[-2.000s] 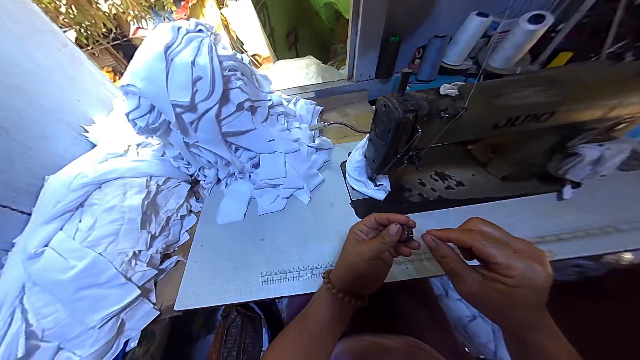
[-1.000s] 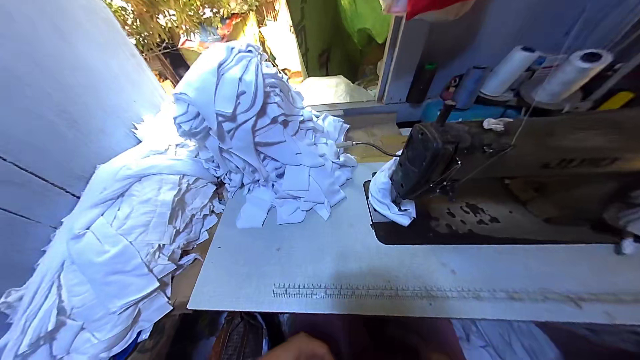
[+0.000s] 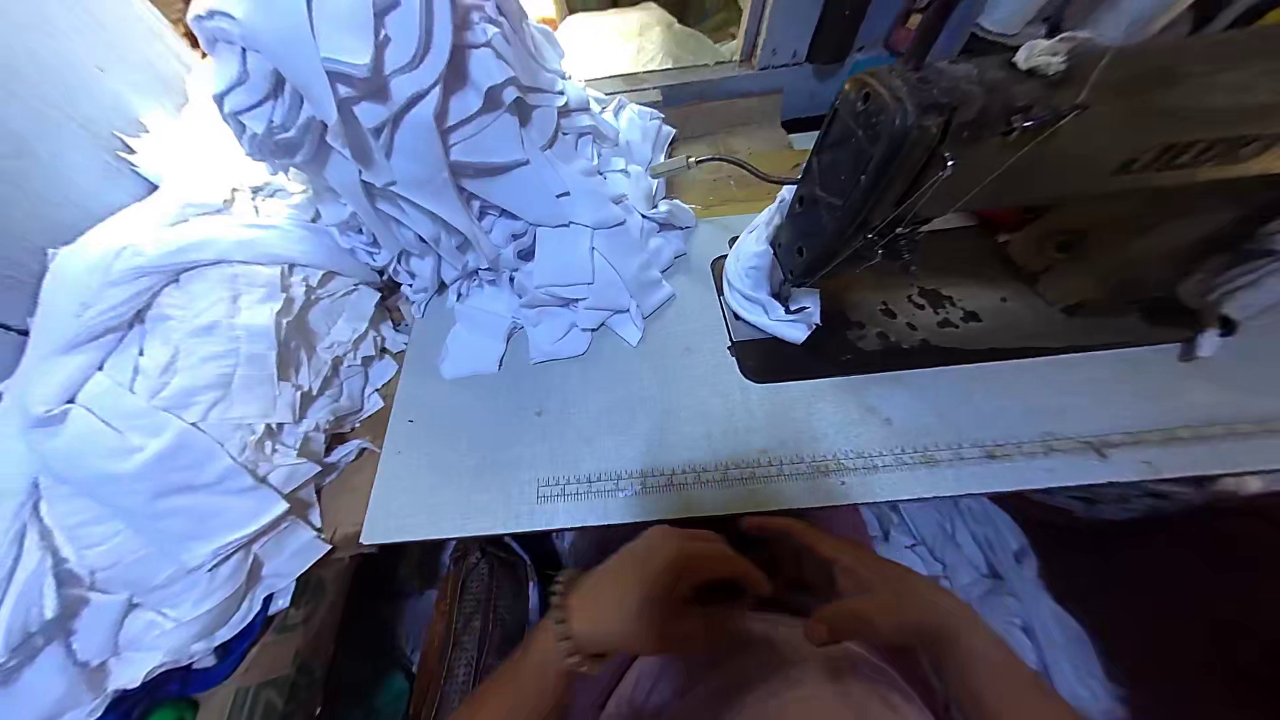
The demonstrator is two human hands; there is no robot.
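My left hand (image 3: 665, 590), with a beaded bracelet at the wrist, is over my lap just below the table's front edge. Close by on its right is my right hand (image 3: 860, 590), fingers curled toward it. Both are blurred, and whether anything lies between the fingers is hidden. Beyond them stands a dark Juki sewing machine (image 3: 1000, 150), a white cloth piece (image 3: 765, 275) bunched around its needle end. A printed ruler scale (image 3: 700, 478) runs along the front of the pale tabletop (image 3: 600, 425).
A tall heap of cut white cloth pieces (image 3: 560, 190) covers the table's back left. More white cloth (image 3: 150, 400) is piled left of the table. A cable (image 3: 745, 168) runs behind the machine head. White fabric (image 3: 990, 580) hangs below the table at right.
Two seconds ago both hands were raised above the table's front edge, with a small dark thing at the left fingers. Now they are together below the edge. The view has shifted.
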